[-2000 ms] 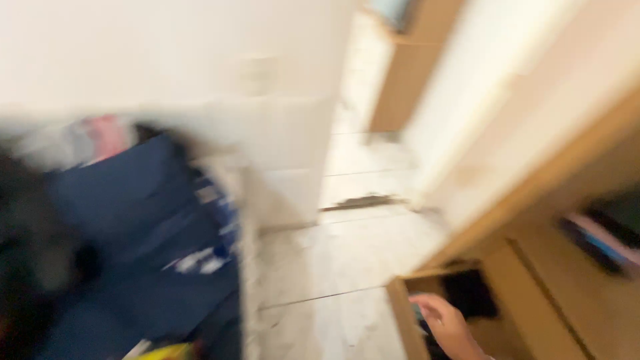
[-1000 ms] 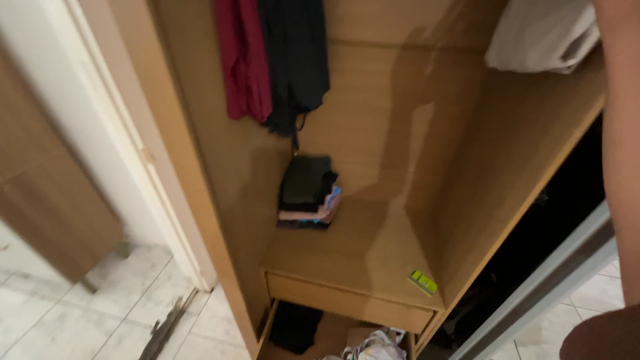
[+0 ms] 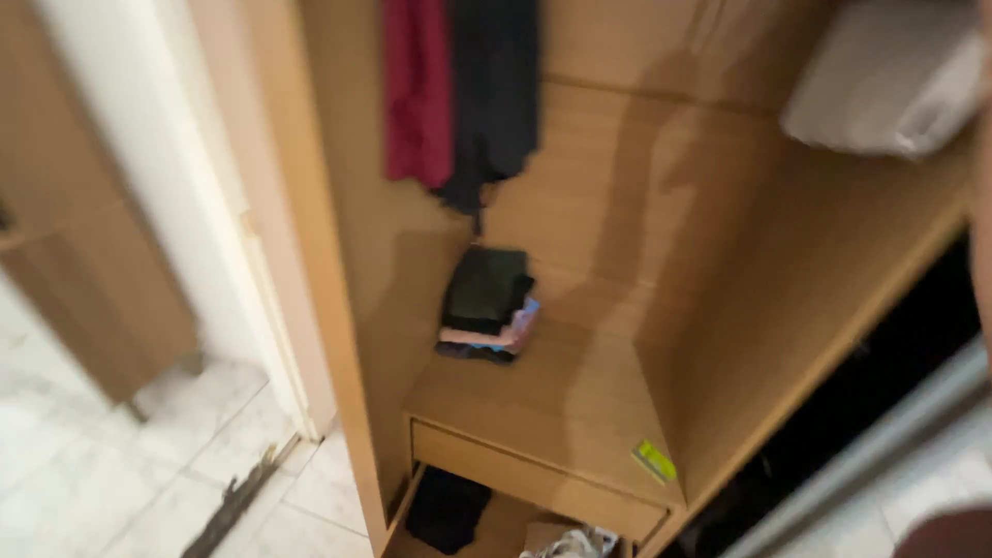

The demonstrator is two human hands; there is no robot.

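Neither of my hands shows; only a sliver of a raised arm runs along the right edge. Inside the wooden wardrobe, a stack of folded clothes (image 3: 488, 298) lies on the shelf, dark green and black on top with pink and blue below. A dark red garment (image 3: 418, 101) and a black garment (image 3: 496, 93) hang above it. At the upper right is a light folded cloth (image 3: 876, 85), blurred. A small yellow-green item (image 3: 655, 461) lies near the shelf's front edge. Below, an open drawer holds a black cloth (image 3: 448, 508) and a patterned white cloth (image 3: 573, 545).
The wardrobe's left side panel (image 3: 325, 256) stands beside a white door frame (image 3: 232, 194). Farther left is a wooden cabinet (image 3: 93, 256) on a tiled floor, with a dark damaged strip (image 3: 240, 496) at the doorway. A pale metallic rail (image 3: 860, 457) slants across the lower right.
The view has swung from the room and drawer to the wardrobe's inside. A hand at the drawer two seconds ago is out of view. The arm at the right edge shows less than one second ago.
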